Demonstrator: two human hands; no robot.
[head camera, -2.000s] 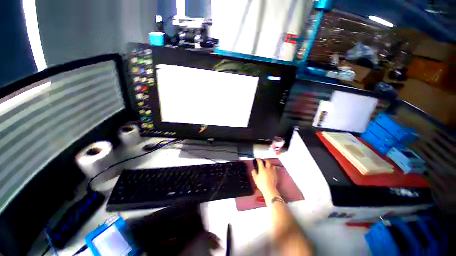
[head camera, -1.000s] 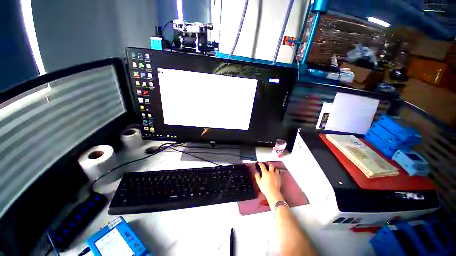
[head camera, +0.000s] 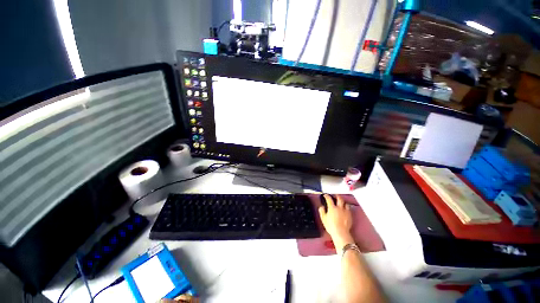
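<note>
My right hand (head camera: 337, 218) lies over the black computer mouse (head camera: 327, 202) on the dark red pad (head camera: 368, 234) and covers part of it. A blue test unit (head camera: 155, 277) with a pale square screen lies tilted at the lower left. Only the fingertips of my left hand (head camera: 182, 298) show, at the unit's lower edge; the bottom of the picture cuts off the rest, so its grip is hidden. The black keyboard (head camera: 234, 216) lies left of the pad. The monitor (head camera: 270, 115) behind it shows a white window.
A thin black pen (head camera: 288, 287) lies near the front. White label rolls (head camera: 140, 177) and a black hub (head camera: 115, 245) with blue lights are at left. A printer (head camera: 408, 237) stands at right, with papers (head camera: 456, 195) on a red tray. Blue holders (head camera: 503, 293) are at the lower right.
The view has turned slightly left. A dark object and a blurred hand at lower centre left the picture by one second ago. My left fingertips now show at the blue unit.
</note>
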